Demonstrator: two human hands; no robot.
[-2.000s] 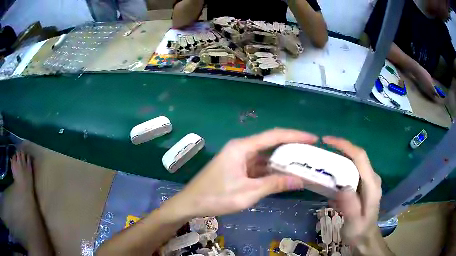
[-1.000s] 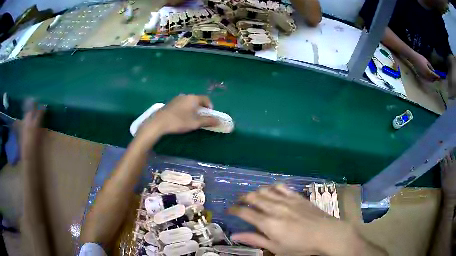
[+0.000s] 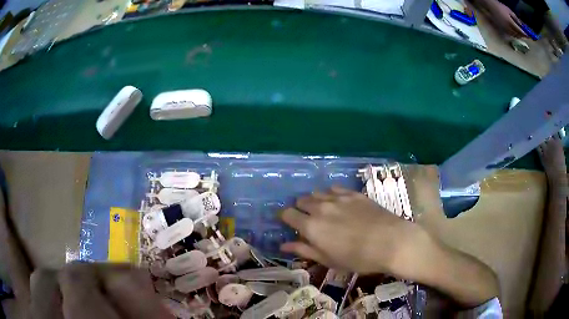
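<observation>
Cream oval plates on sprues and covers with dark windows (image 3: 181, 263) are heaped in the left and lower part of the clear parts tray (image 3: 262, 163). My right hand (image 3: 340, 230) is palm down over the tray, fingers spread, with nothing visible in it. My left hand (image 3: 93, 293) is blurred and cut off at the bottom left; what it holds, if anything, cannot be made out. Two closed white devices lie on the green belt: one tilted (image 3: 119, 112), one level (image 3: 181, 104).
An open housing (image 3: 470, 72) with blue inside lies on the belt (image 3: 299, 75) at the right. A grey metal post (image 3: 511, 137) slants down on the right. A row of cream parts (image 3: 388, 192) is at the tray's upper right. Other people's arms show at both sides.
The white device has left my hands, and two devices lie apart on the belt. My left hand has drawn back to the bottom left. The view has tipped down towards the tray.
</observation>
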